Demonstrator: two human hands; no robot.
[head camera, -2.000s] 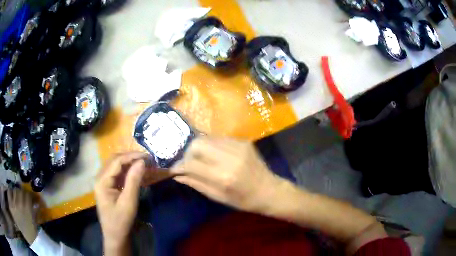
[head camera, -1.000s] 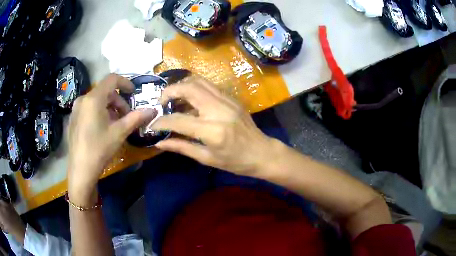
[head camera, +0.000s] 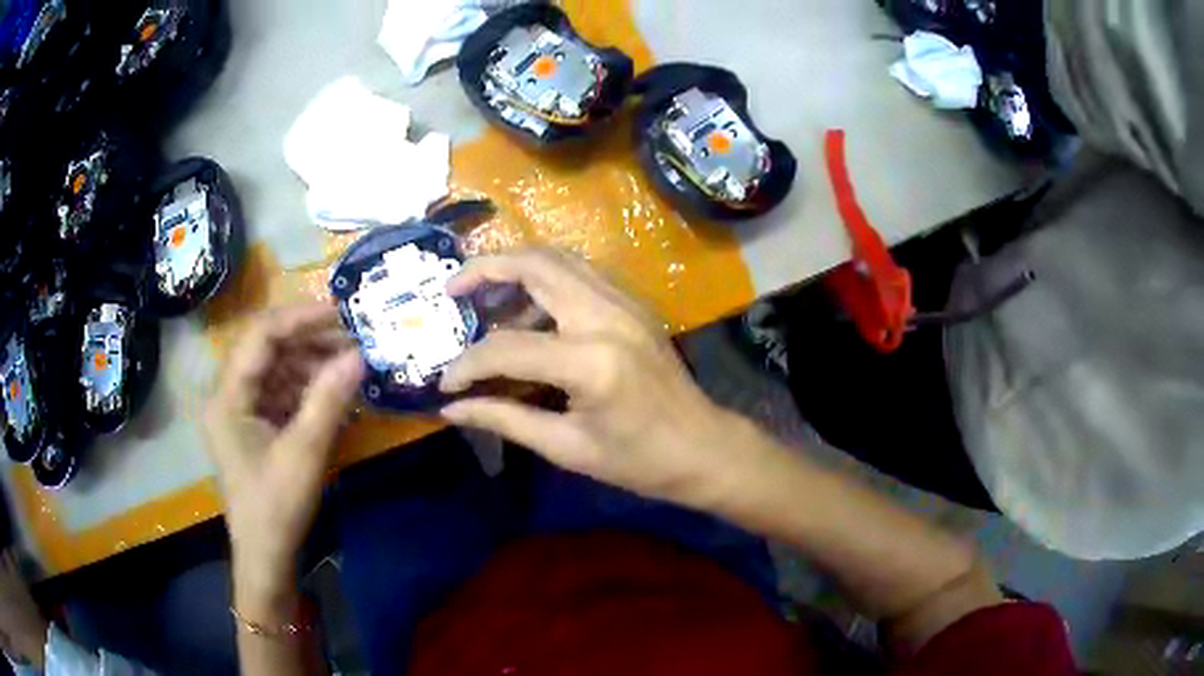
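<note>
A round black camera unit (head camera: 407, 314) with its silver-white plate facing up is near the table's front edge, on or just above the yellow-orange tape. My right hand (head camera: 581, 357) grips its right side, thumb and fingers at the rim. My left hand (head camera: 293, 409) is at its lower left side, fingers curled and thumb near the rim; whether it presses on the unit is hard to tell. The undersides of the unit and the left fingertips are hidden. Behind it lies a white wipe (head camera: 366, 156).
Two open camera units (head camera: 544, 77) (head camera: 717, 143) stand behind on the tape (head camera: 581, 198). More units (head camera: 182, 238) mass at left. Another white wipe (head camera: 429, 29) and a crumpled wipe (head camera: 935, 69) lie further back. A red air gun (head camera: 874, 284) hangs at the table edge. A person's grey clothing (head camera: 1083, 357) is at right.
My left hand's fingers have come off the top of the plate to its lower left side, uncovering it. The person in grey at right has moved inward. The view has shifted slightly.
</note>
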